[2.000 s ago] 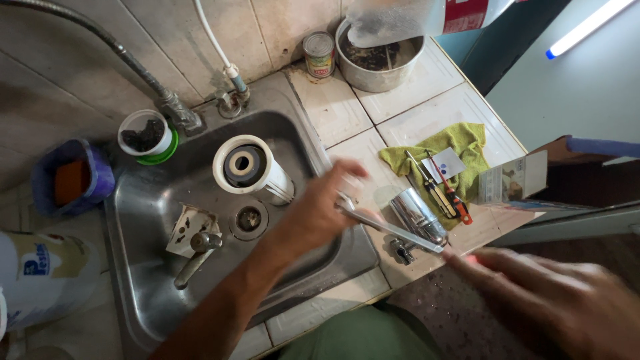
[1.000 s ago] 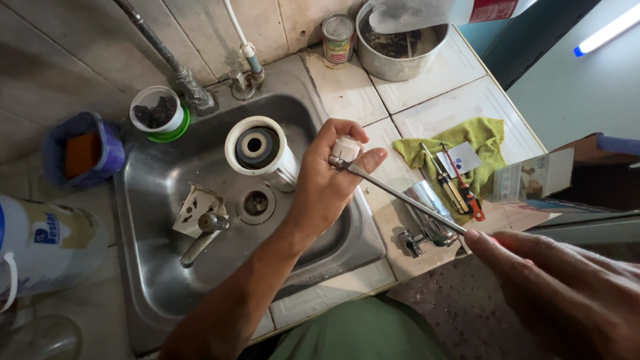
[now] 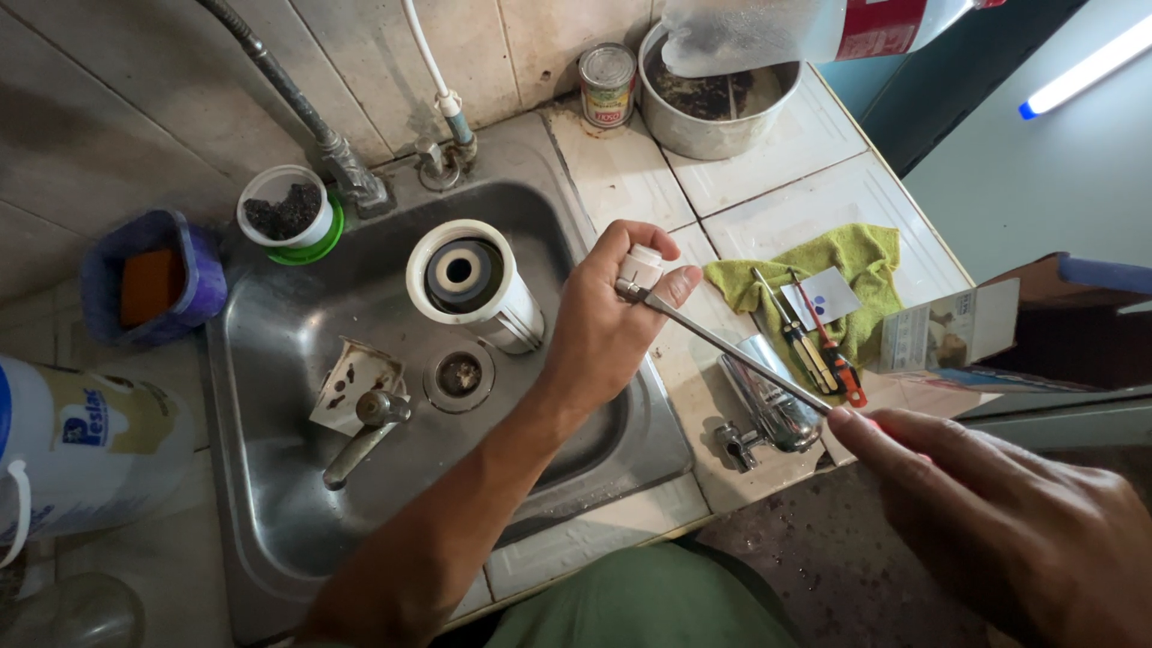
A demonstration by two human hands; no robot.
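My left hand [image 3: 603, 315] is closed around a small white plastic fitting [image 3: 643, 268] with a metal clamp [image 3: 630, 290] on it, above the right edge of the sink. My right hand [image 3: 999, 504] grips a screwdriver with a long metal shaft [image 3: 747, 355]; its tip meets the clamp beside my left thumb, and its handle is hidden in my fingers. Left of my left hand, a white cylindrical filter housing [image 3: 495, 306] with a dark round insert stands in the sink. A chrome cylinder with a small tap [image 3: 774, 405] lies on the tiles beneath the shaft.
Two screwdrivers [image 3: 808, 355] lie on a green cloth [image 3: 846, 252]. A metal pan [image 3: 720, 135], a tin can [image 3: 607, 85] and a plastic bottle [image 3: 756, 31] are at the back. The steel sink [image 3: 270, 504] holds a faucet spout [image 3: 360, 450]. An open cardboard box [image 3: 954, 333] is at right.
Two seconds ago my left hand was blurred and no white fitting was visible in it; now the fitting shows clearly. The screwdriver's tip remains beside my left hand.
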